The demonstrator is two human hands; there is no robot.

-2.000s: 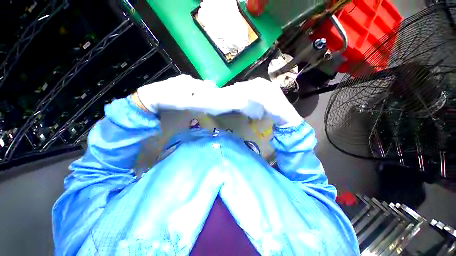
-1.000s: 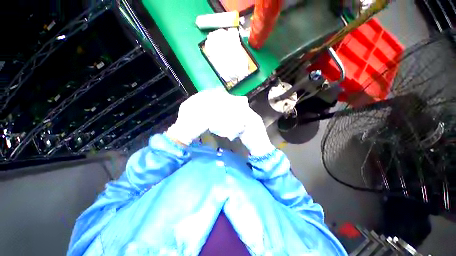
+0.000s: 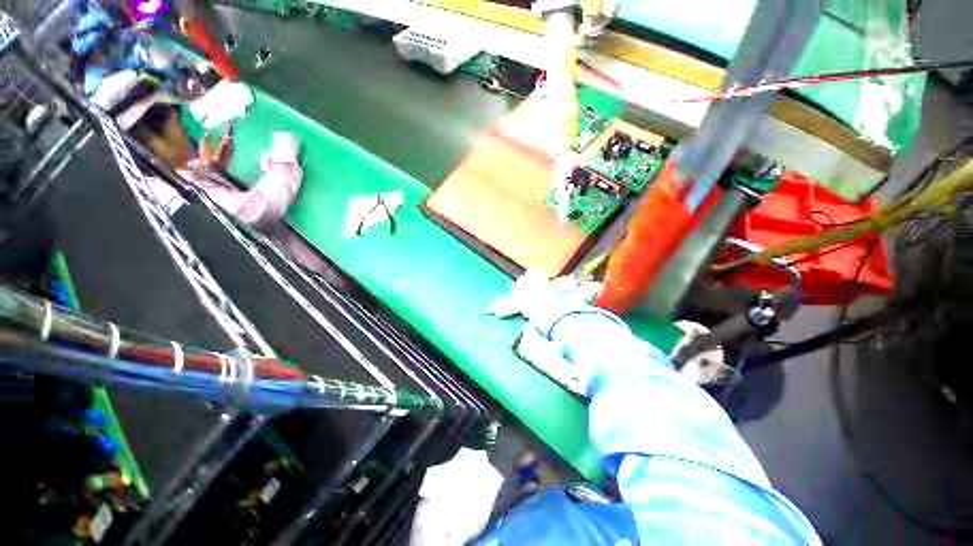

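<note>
My right hand (image 3: 549, 301), in a white knitted glove, reaches over the green bench at the near corner of the red-orange mat (image 3: 501, 203). Its fingers merge with something white, so I cannot tell what it holds. A dark-edged tray (image 3: 551, 365) lies under my right forearm, mostly hidden. My left hand (image 3: 459, 498), also gloved in white, is low at the bottom, off the bench, and its fingers are blurred. Green circuit boards (image 3: 597, 197) lie on the mat's far part. A white upright tube (image 3: 562, 117) stands in front of them.
A person in pinkish workwear (image 3: 261, 192) leans at the bench's far left. Black pliers (image 3: 378, 217) lie on white paper. An orange-red sleeve-like object (image 3: 645, 240) hangs by my right arm. Red bins (image 3: 816, 240) are at right. Wire racks with cables (image 3: 203, 368) fill the left.
My hands were together near my body and are now apart. The right has reached forward onto the bench; the left is low. The view has swung to show more bench, boards and the other person.
</note>
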